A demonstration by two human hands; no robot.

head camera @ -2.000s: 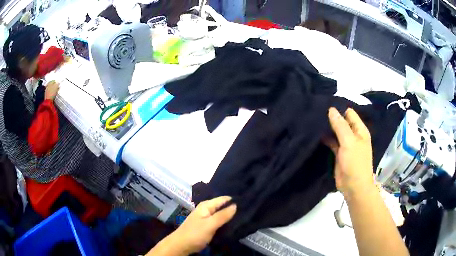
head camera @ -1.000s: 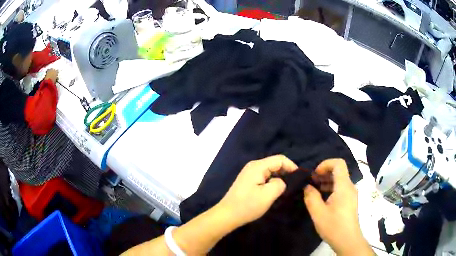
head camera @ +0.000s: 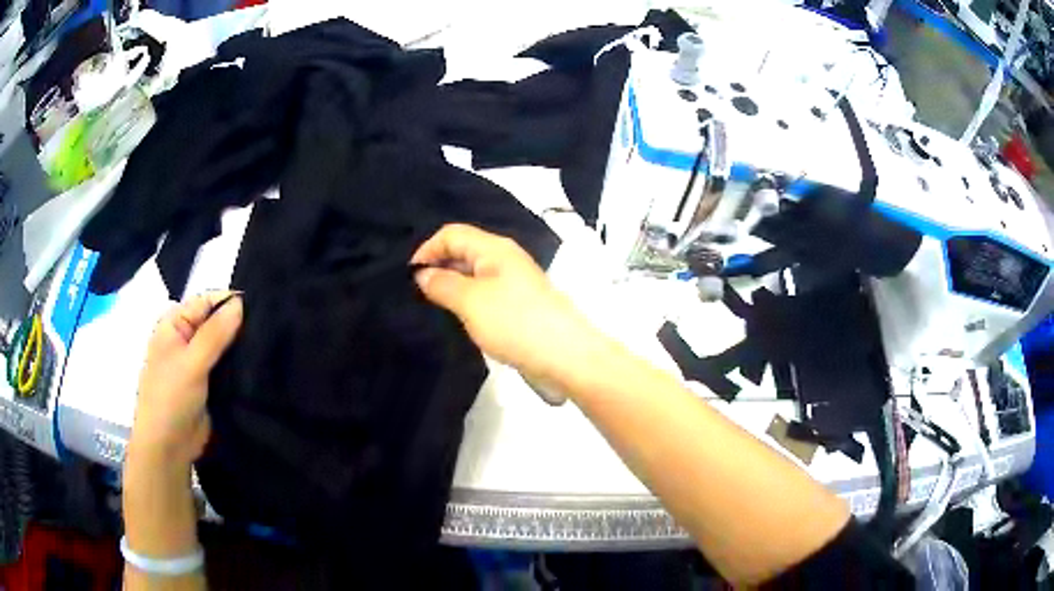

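Observation:
A large black garment piece lies over the white table and hangs over its front edge. My left hand pinches its left edge between thumb and fingers. My right hand pinches a fold of the same cloth near its middle right. Both hands are bare, and my left wrist has a white band. The white sewing machine with a blue stripe stands to the right of my hands. Its needle area is hard to make out.
Black scraps and a brown patch lie below the machine arm. A ruler tape runs along the front table edge. Scissors with yellow and green handles lie at the far left. A glass jug stands at the upper left.
The view has swung right, bringing the machine and scraps further in. My hands, close together a second ago, are now apart on the black cloth. The other person is out of view.

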